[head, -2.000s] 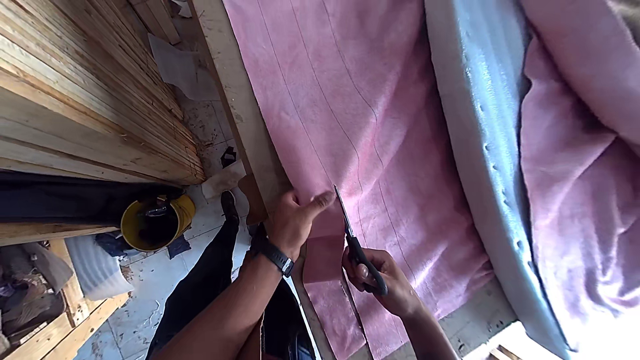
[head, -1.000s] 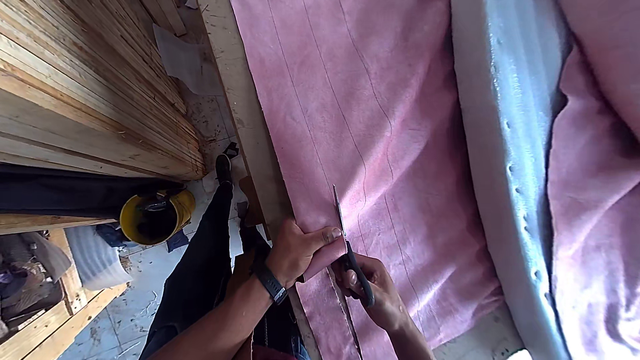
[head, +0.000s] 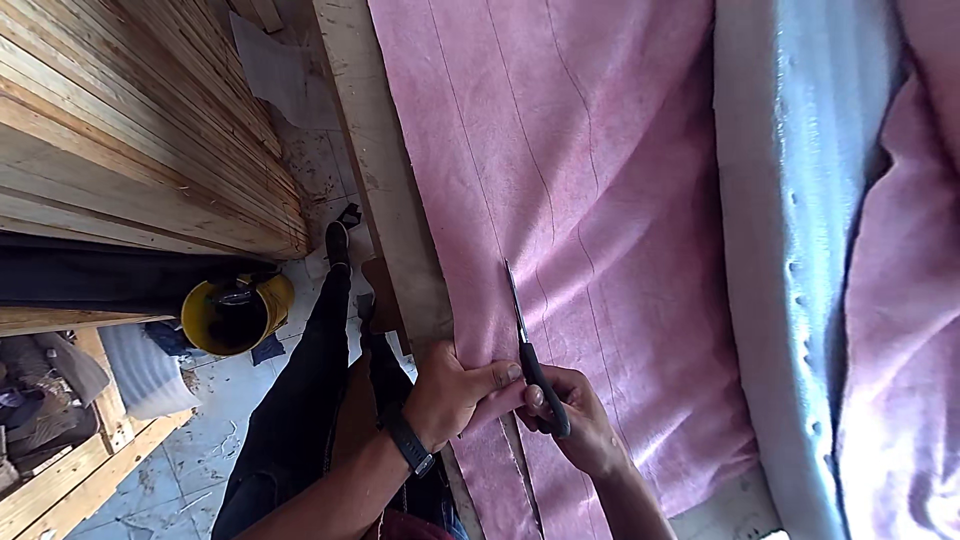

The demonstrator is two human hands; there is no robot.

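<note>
Pink fabric [head: 645,315] with several long dark lines drawn on it lies over a table. My left hand [head: 457,390], a dark watch at its wrist, pinches the fabric's left strip between thumb and fingers, with a folded part under the thumb. In my right hand [head: 574,416] is a pair of scissors with black handles [head: 544,390]. The blades point up the fabric along the leftmost drawn line. Below the hands, a cut gap separates the narrow strip [head: 487,472] from the wider piece.
The table's wooden edge [head: 390,172] runs left of the fabric. A whitish padded roll or foam piece [head: 795,300] lies to the right, with more pink fabric [head: 900,300] beyond. Stacked wooden boards [head: 150,127], a yellow bucket [head: 191,319] and scrap-filled wooden crate [head: 97,465] are at left.
The scissors have advanced up along the drawn line, and the cut gap below the hands is longer. My left hand holds the strip folded over, where it lay flatter two seconds ago.
</note>
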